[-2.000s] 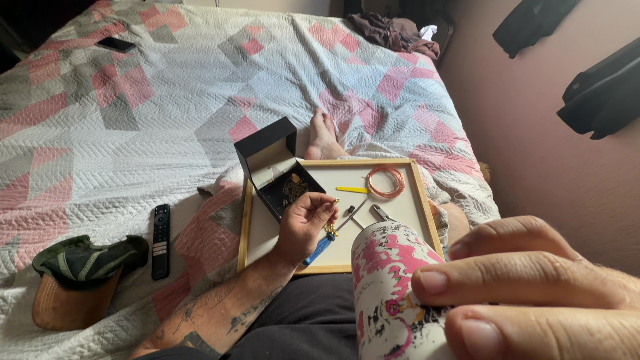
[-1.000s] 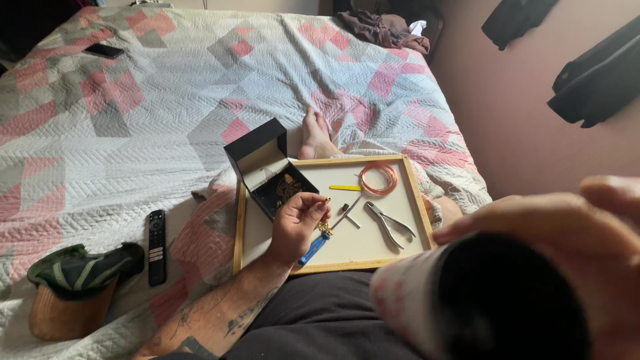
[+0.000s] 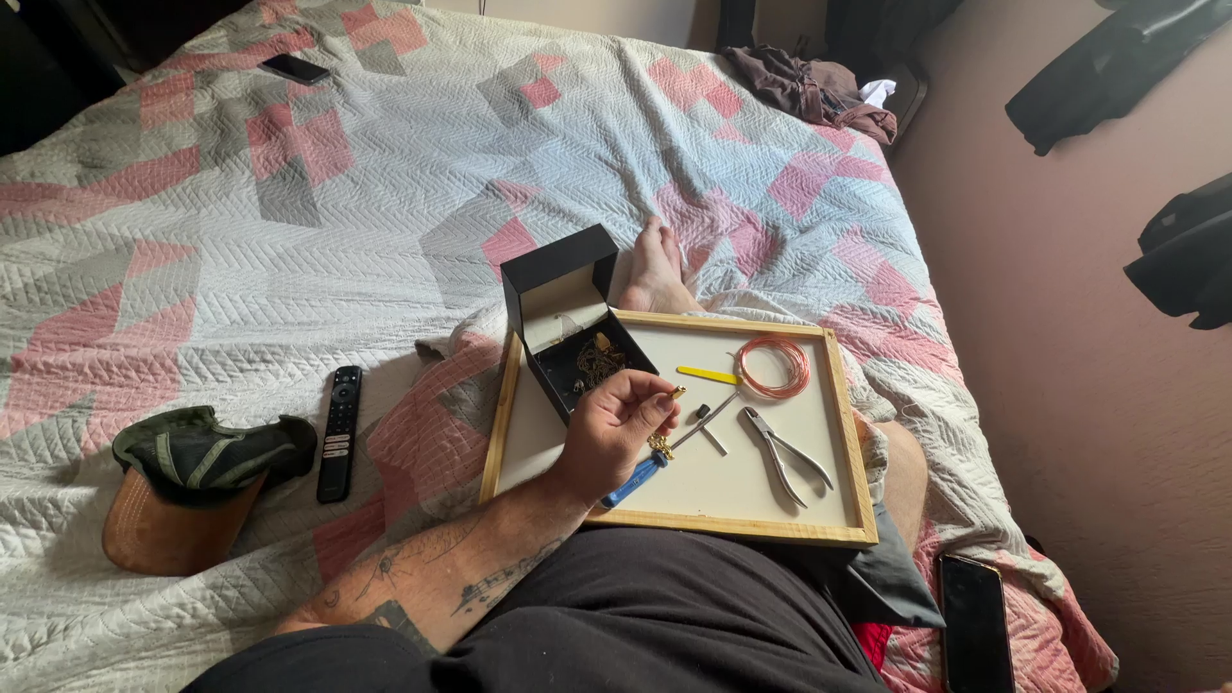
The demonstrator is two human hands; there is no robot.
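My left hand point(image 3: 621, 428) pinches a small gold-coloured piece point(image 3: 678, 393) between thumb and fingertips, and a gold-coloured chain point(image 3: 660, 445) hangs below the palm. The hand is above a wood-framed white tray point(image 3: 852, 462) on my lap. Beside it an open black box point(image 3: 558, 260) holds tangled jewellery point(image 3: 599, 361). A screwdriver with a blue handle point(image 3: 635, 481) lies just under the hand. Farther right are a yellow strip point(image 3: 708, 375), a coil of copper-coloured wire point(image 3: 807, 368), a small dark-ended metal tool point(image 3: 712, 438) and metal nippers point(image 3: 778, 452). My right hand is out of view.
A cap point(image 3: 183, 525) and a black remote control point(image 3: 338, 433) lie on the quilt point(image 3: 404, 250) to the left. One phone point(image 3: 295, 68) is at the far left, another point(image 3: 974, 626) at the lower right. My bare foot point(image 3: 656, 269) is behind the tray; crumpled clothing point(image 3: 808, 91) lies beyond.
My right hand and the pink-and-white patterned cylindrical container near the camera have gone out of view, uncovering the phone at the lower right. My left hand stays over the tray, still pinching the small piece.
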